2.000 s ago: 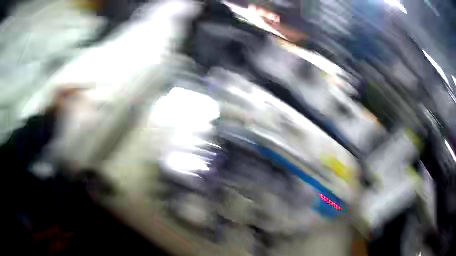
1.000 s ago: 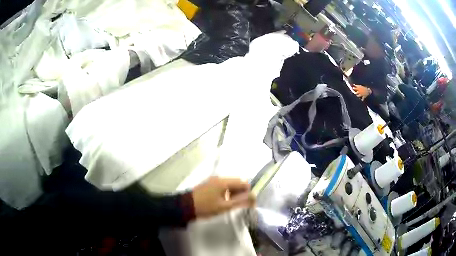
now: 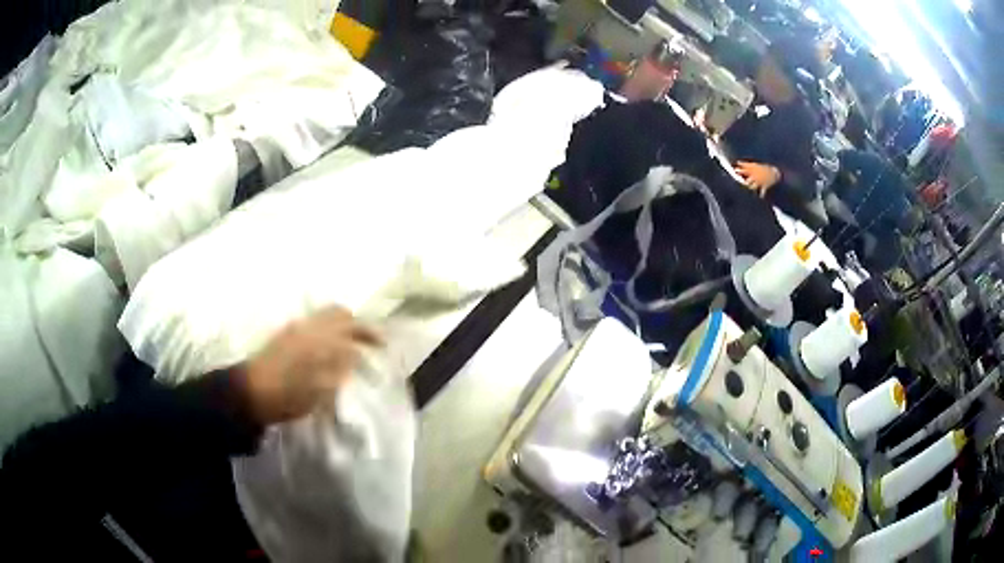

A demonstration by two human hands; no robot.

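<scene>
My left hand [image 3: 314, 363], blurred, reaches in from the lower left in a dark sleeve. Its fingers are closed on a white garment piece [image 3: 336, 478], which hangs in folds below it at the near edge of the table. Beyond the hand, a long smooth white pile of fabric [image 3: 297, 242] lies across the table, with a loose flap towards the machine. The overlock machine [image 3: 771, 412] stands at the lower right; its shiny cloth plate [image 3: 589, 412] and metal needle area [image 3: 650, 467] show no fabric on them. My right hand is not in view.
Crumpled white pieces [image 3: 165, 165] are heaped at the far left. Several thread cones [image 3: 779, 272] stand behind the machine. Grey fabric strips [image 3: 650, 203] loop beside it. A black plastic sheet or bag [image 3: 435, 72] lies behind the pile. Two people in dark clothes are beyond.
My left hand has moved left from beside the cloth plate, bringing the white piece along. The pale table and a dark gap now show between the pile and the machine. The view has steadied.
</scene>
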